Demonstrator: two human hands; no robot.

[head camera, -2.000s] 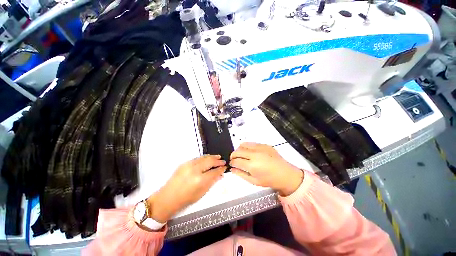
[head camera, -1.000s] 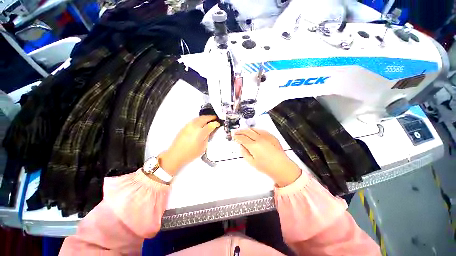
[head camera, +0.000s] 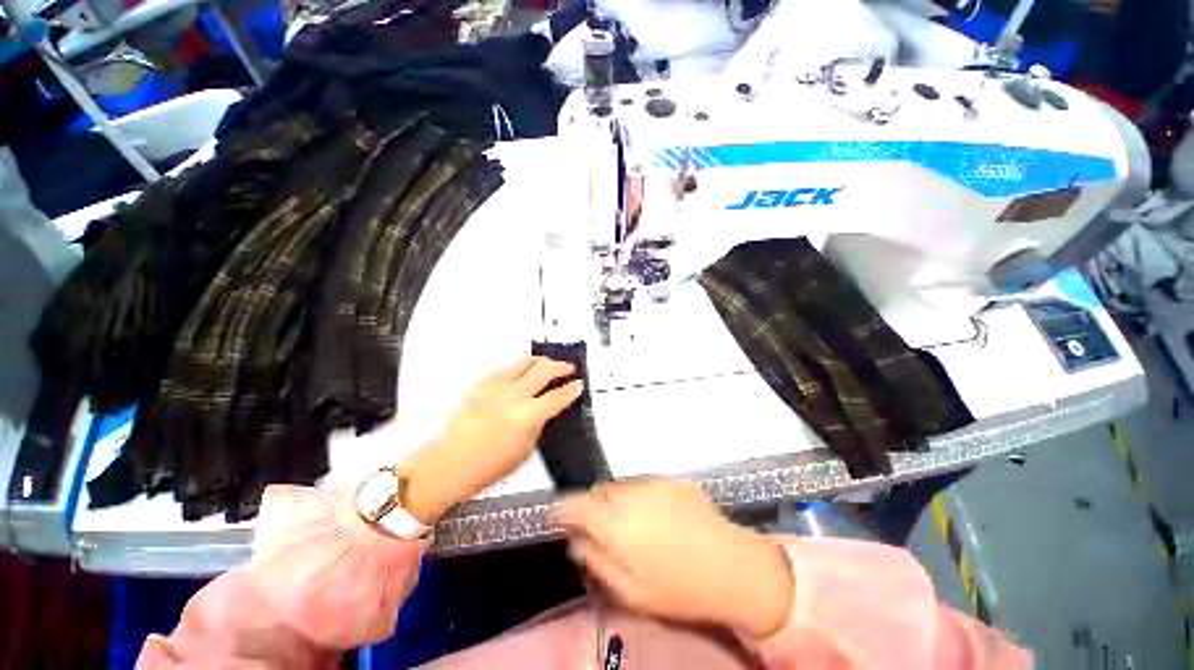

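A narrow black strip (head camera: pixel 568 439) lies on the white table in front of the presser foot (head camera: pixel 610 314), running towards the table's front edge. Its far end is clear of the foot. My left hand (head camera: pixel 504 419) has its fingertips on the strip's upper part. My right hand (head camera: pixel 655 543) is at the strip's near end, over the table's front edge, slightly blurred; whether its fingers grip the strip is hard to tell. The white sewing machine (head camera: pixel 917 183) with a blue stripe stands behind.
A fanned bundle of plaid strips (head camera: pixel 262 314) lies on the left. A smaller pile of plaid strips (head camera: pixel 818 353) lies right of the needle, under the arm. Dark cloth (head camera: pixel 406 85) is heaped behind the bundle. A control panel (head camera: pixel 1071 333) is at the right.
Both hands have moved from the presser foot towards the table's front edge, my right hand furthest. The black strip now lies clear in front of the foot.
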